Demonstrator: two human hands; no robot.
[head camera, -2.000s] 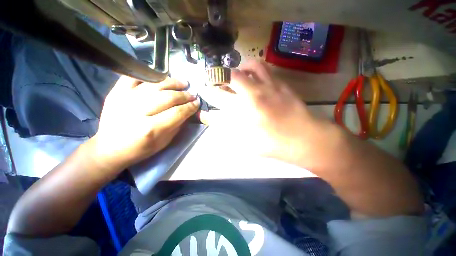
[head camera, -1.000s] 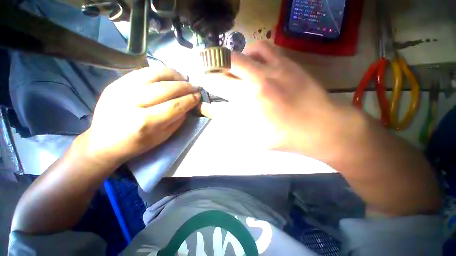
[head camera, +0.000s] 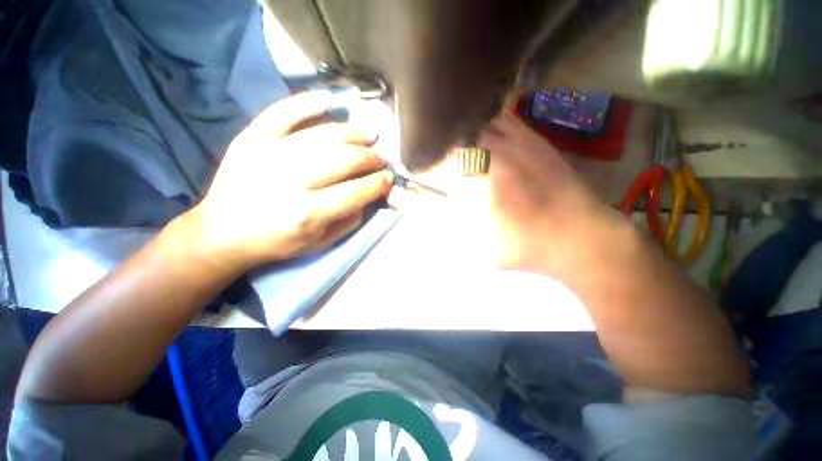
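Note:
My left hand (head camera: 293, 189) lies palm down with its fingertips together on a grey-blue cloth piece (head camera: 320, 275), left of the needle area. The cloth's paler flap sticks out below the hand towards the table's front edge. A thin dark pointed thing (head camera: 422, 186) shows at the left fingertips; I cannot tell what it is. My right hand (head camera: 550, 207) is blurred and glare-washed, right of the small brassy knob (head camera: 472, 162). Its fingertips are partly hidden by the machine head (head camera: 451, 76), so its grip is unclear. The needle is hidden.
Dark grey-blue cloth (head camera: 99, 144) is piled at left. A lit phone (head camera: 570, 108) on a red pad, red-and-yellow-handled scissors (head camera: 694, 216), greenish snips (head camera: 723, 252) and dark cloth (head camera: 775, 266) are at right. A large cream knob (head camera: 712, 40) hangs top right. A blue crate rim (head camera: 183, 396) shows below.
The view has shifted, and the machine head now looms large and covers the presser area. Both hands remain beside the needle area, and the cloth piece stays under my left hand.

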